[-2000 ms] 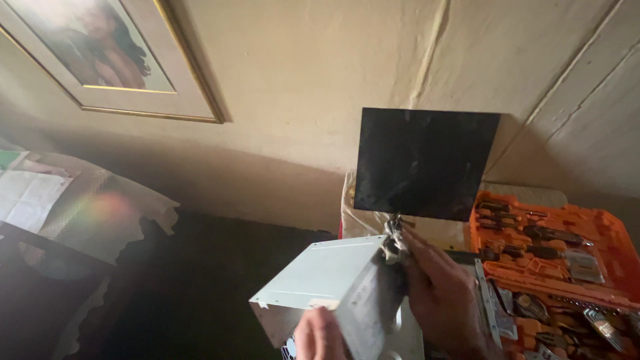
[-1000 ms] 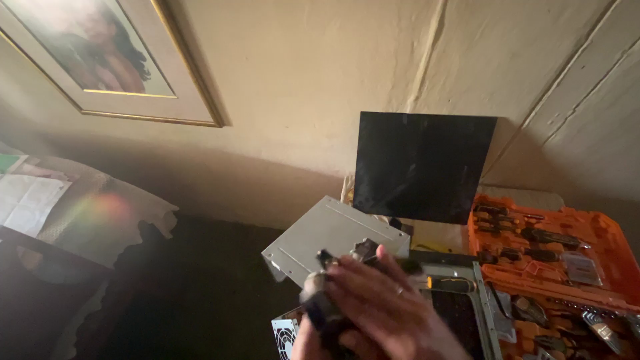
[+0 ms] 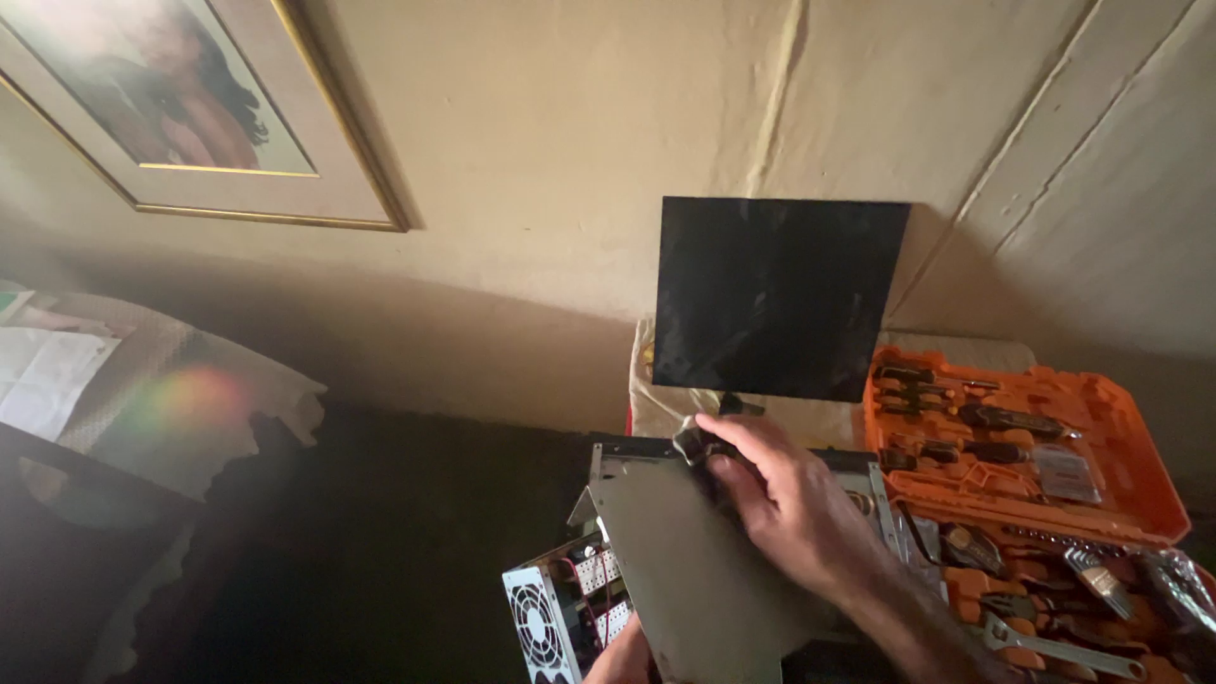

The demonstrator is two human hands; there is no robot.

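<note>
My right hand (image 3: 784,508) is closed on a dark, pale-edged cloth (image 3: 695,445), which it presses near the upper edge of a flat grey metal panel (image 3: 693,560). At the bottom, my left hand (image 3: 622,655) shows only in part at the panel's left side; its fingers are largely hidden, and what they grip is unclear. Left of the panel is an opened metal unit (image 3: 541,617) with a round fan grille, red wires and white perforated parts. Behind the right hand lies a dark-framed metal case (image 3: 885,503), partly covered.
A black flat panel (image 3: 779,294) stands against the wall behind the hands. To the right lies an open orange tool case (image 3: 1130,456) with screwdrivers, pliers and an adjustable wrench (image 3: 1059,651). A framed picture (image 3: 361,214) hangs upper left, above a cloth-covered surface (image 3: 180,408) with papers.
The light metal sheet, seen lying at a slant one second ago, is now turned more upright, with its grey face showing. My right hand has moved up with the cloth; more of the fan unit shows.
</note>
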